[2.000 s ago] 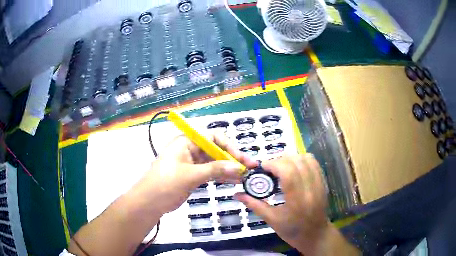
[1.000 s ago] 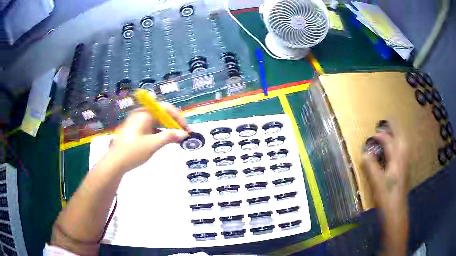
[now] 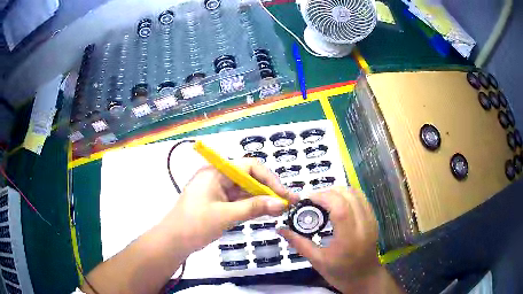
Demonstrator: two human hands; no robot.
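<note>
My left hand (image 3: 215, 198) holds the yellow probe (image 3: 238, 172), its tip touching the rim of a speaker driver (image 3: 308, 219). A thin dark wire loops from the probe's rear end. My right hand (image 3: 347, 235) holds that driver between thumb and fingers, its ringed silver face up. Both hands are over the white tray (image 3: 132, 189), where rows of drivers stand on edge in the right part; my hands hide some of them. Two drivers (image 3: 430, 137) lie flat and apart on the brown board (image 3: 401, 109).
More drivers line the board's right edge, above a clear tray stack (image 3: 381, 172). A clear ribbed tray (image 3: 183, 57) with a few drivers lies at the back. A blue pen (image 3: 299, 72) and a white fan (image 3: 338, 26) are behind. Another filled tray (image 3: 10, 247) is at far left.
My right hand has come from the brown board to the probe and now holds a driver. My left hand has moved right and down with the probe. Two drivers now show on the board's middle.
</note>
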